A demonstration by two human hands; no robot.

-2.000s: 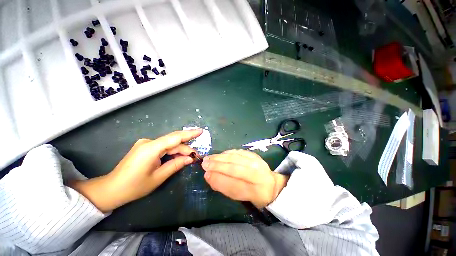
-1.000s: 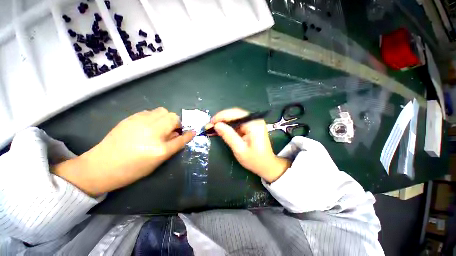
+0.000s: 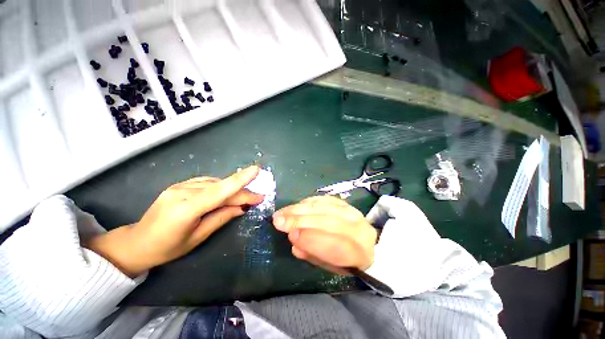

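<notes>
My left hand [image 3: 189,215] holds a small dark component [image 3: 245,207] between thumb and fingers, mostly covered by the fingertips. My right hand [image 3: 328,232] is just to the right, fingers curled and palm side down, apart from the left hand. No tweezers show clearly; whatever is under the right hand is hidden. A clear shiny strip [image 3: 259,242] lies flat on the dark green mat between the hands. Its bright white upper part [image 3: 267,182] is partly behind the left fingertips. Tiny specks lie around it.
A white compartment tray [image 3: 265,56] with a pile of black components [image 3: 133,93] is at upper left. Scissors [image 3: 365,180], a clear tape roll [image 3: 443,183] and white strips [image 3: 524,189] lie right. A beige bar [image 3: 424,99], clear sheets [image 3: 391,136] and a red object [image 3: 514,74] are behind.
Against one second ago, my hands have moved apart and away from the strip. The black tweezers seen in my right hand then are out of sight now. The whole view has shifted slightly.
</notes>
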